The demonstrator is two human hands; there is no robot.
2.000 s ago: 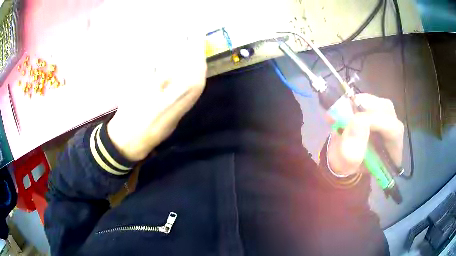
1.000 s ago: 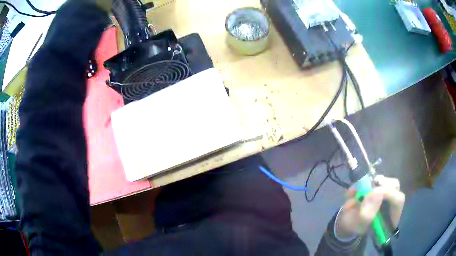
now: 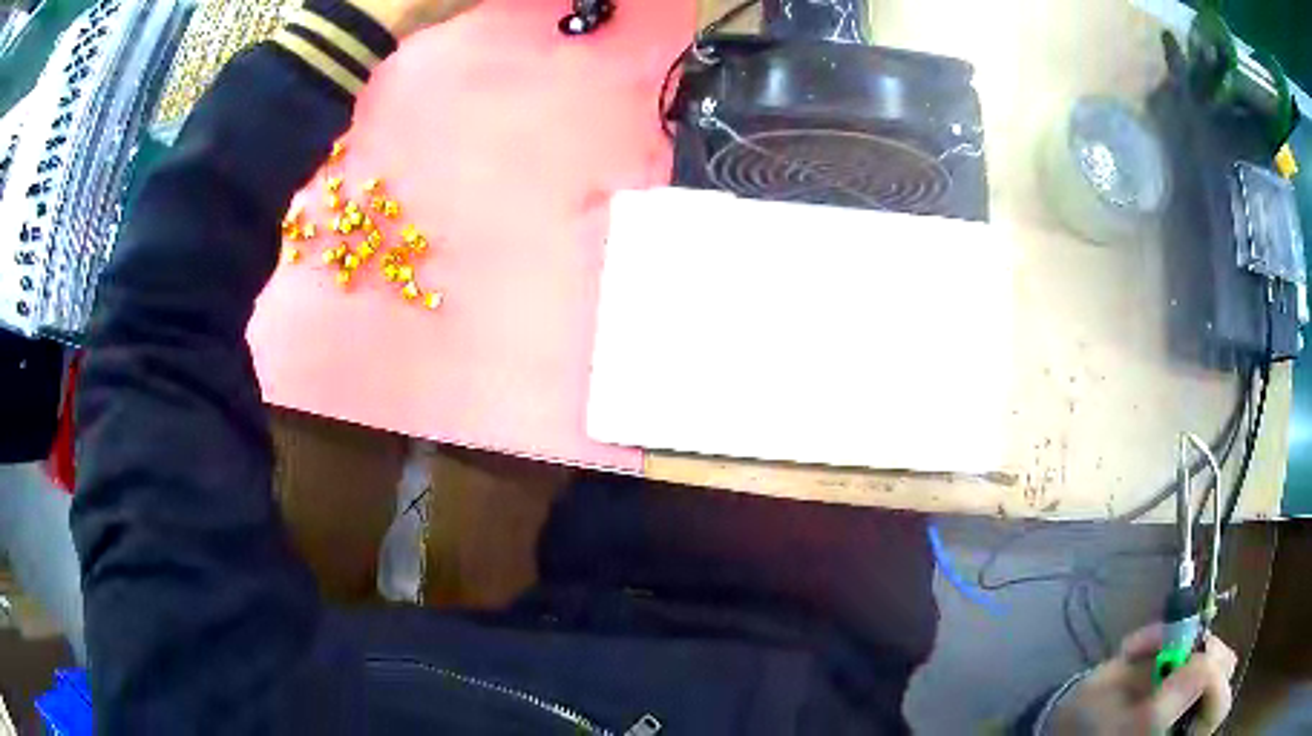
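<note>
My right hand is at the lower right, closed around the green handle of the soldering iron. The iron's metal shaft points up, with the thin curved solder feed tube beside it. My left arm reaches up the left side. Only a bit of my left hand shows at the top edge; its fingers are out of the picture. A loose pile of small yellow components lies on the pink mat. A small black part with a pale spot lies at the mat's top.
A white board lies in front of the fume fan. A round container and a dark box with cables stand at the right. White trays of small black parts are at the upper left.
The view has swung left, so the bench items sit further right. The yellow pile shows again. My left arm reaches up over the bench. My right hand still holds the iron, now lower right.
</note>
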